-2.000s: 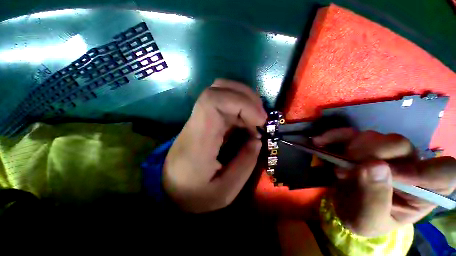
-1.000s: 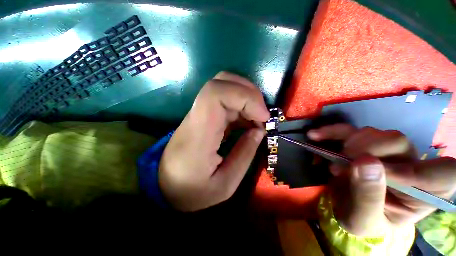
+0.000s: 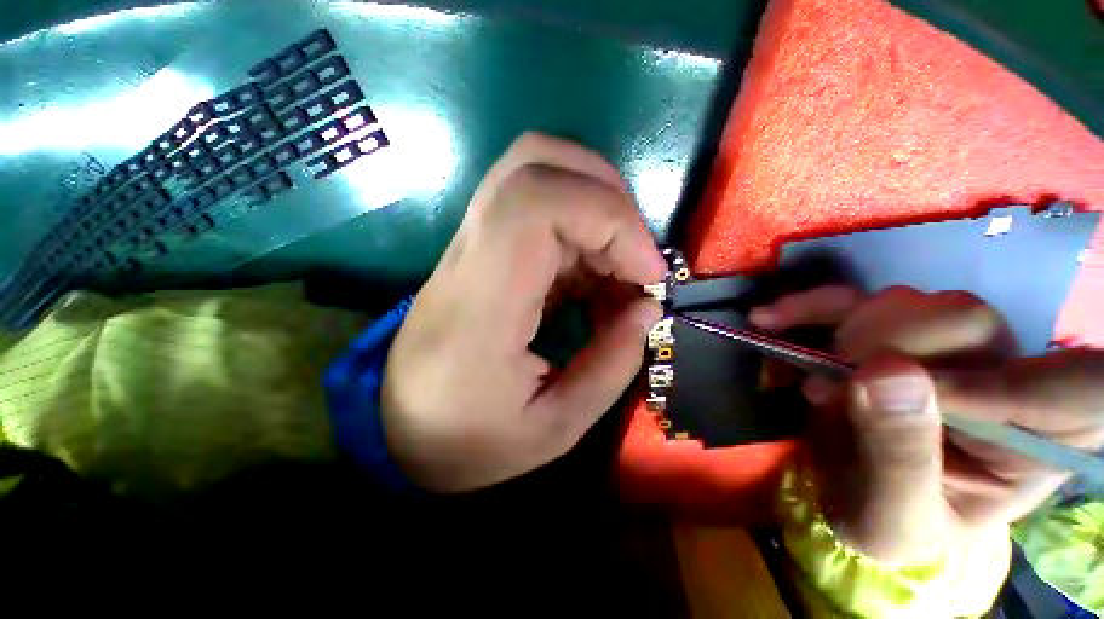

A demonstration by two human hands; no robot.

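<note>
A dark circuit board [image 3: 896, 266] lies on an orange-red mat [image 3: 847, 109]. A row of silvery connectors [image 3: 660, 377] runs along its left short edge. My left hand [image 3: 521, 327] is at the upper part of that edge, thumb and index fingertips almost together over the connectors; whether a small piece is between them cannot be seen. My right hand [image 3: 920, 399] holds silver tweezers [image 3: 787, 348] like a pen. Their tip meets the connector edge beside my left thumb. The right hand covers part of the board's lower side.
A clear sheet with slanting rows of small black pads [image 3: 260, 115] lies on the glossy green bench [image 3: 533, 73] at the left. My yellow sleeve and blue wrist band [image 3: 357, 387] are below it. An orange-brown strip [image 3: 720, 568] shows at the bottom.
My left hand has moved slightly up and right, with its fingertips now further over the connector edge. The tweezers' tip has shifted slightly upward. The pad sheet and board appear slightly higher in view.
</note>
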